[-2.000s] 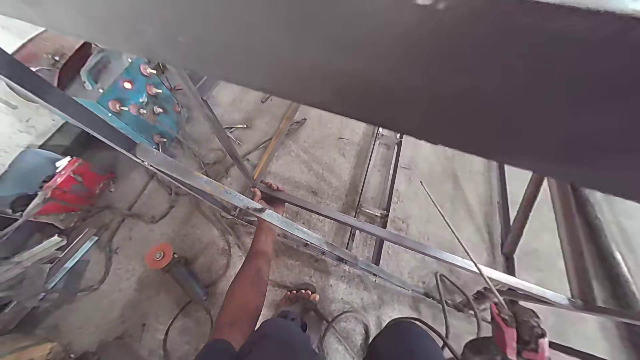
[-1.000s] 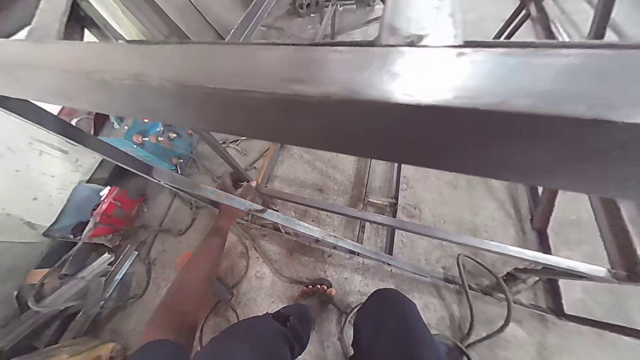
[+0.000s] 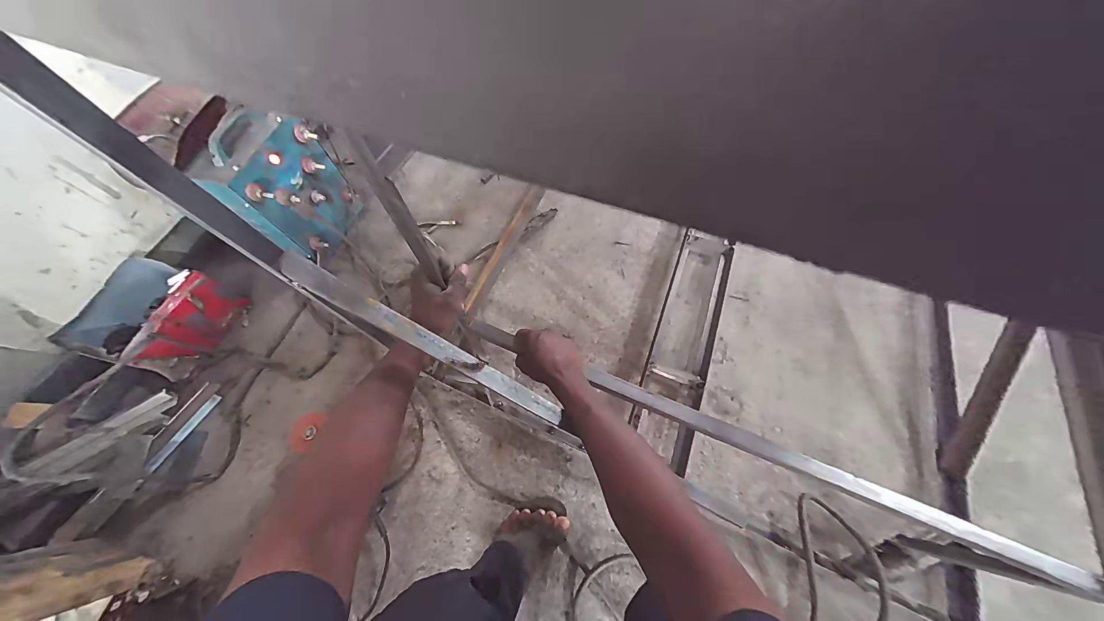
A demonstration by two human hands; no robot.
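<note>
Both arms reach down over a long metal bar (image 3: pixel 414 332) that slants across the view. My left hand (image 3: pixel 438 302) is closed around the lower end of a steel strut (image 3: pixel 397 211), beyond the bar. Just right of it, my right hand (image 3: pixel 548 355) grips a long square metal tube (image 3: pixel 742 438), which runs off to the lower right. The hands are a short distance apart, near where the strut and the tube meet. Whether the two pieces touch there is hidden by the fingers.
A wide metal beam (image 3: pixel 690 129) crosses close overhead. At upper left stands a blue welding machine (image 3: pixel 293 185). A red case (image 3: pixel 191 315), metal offcuts (image 3: pixel 172 431) and an orange grinder disc (image 3: pixel 307 433) lie left. Cables (image 3: pixel 457 457) trail around my bare foot (image 3: pixel 535 526); a ladder-like frame (image 3: pixel 686 319) lies beyond.
My right hand has come into view and taken hold of the tube; two seconds ago a red-handled electrode holder with a rod showed at lower right. The left hand remains near the joint.
</note>
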